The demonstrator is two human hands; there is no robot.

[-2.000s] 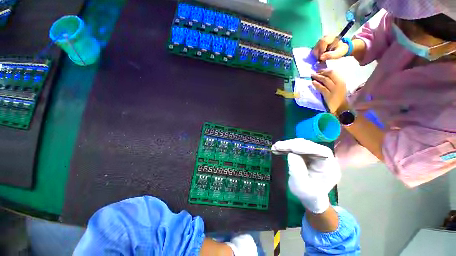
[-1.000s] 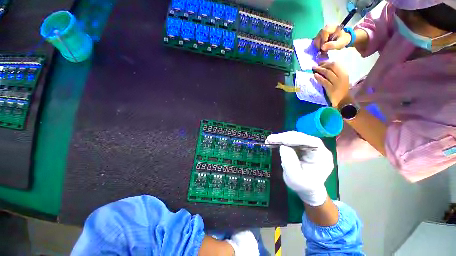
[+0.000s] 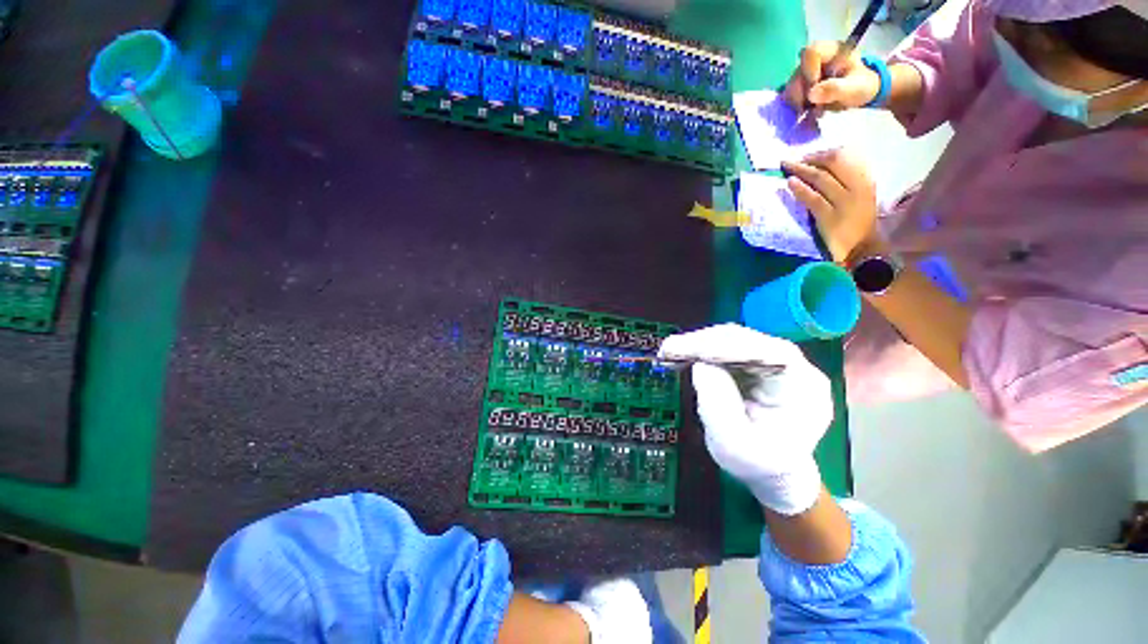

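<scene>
A green display board panel (image 3: 575,410) lies flat on the black mat, with two rows of small boards and pale figure-8 digits. My right hand (image 3: 758,409), in a white knit glove, holds a thin brush (image 3: 640,360) between thumb and fingers. The brush reaches left over the upper row, just below the digits, where a blue-violet glow shows; whether its tip touches is too small to tell. My left hand (image 3: 616,614), gloved in white, is at the bottom edge, partly cut off and off the panel; its fingers are hidden.
A turquoise cup (image 3: 802,302) stands at the right mat edge, another (image 3: 156,96) at the upper left. Long green panels with blue blocks (image 3: 504,76) lie at the far side. More panels (image 3: 28,239) lie far left. At right a person in pink writes on paper slips (image 3: 777,216) beside yellow tape.
My right hand and brush have moved left along the upper row of the panel. The view has shifted slightly. My left hand stays low at the bottom edge.
</scene>
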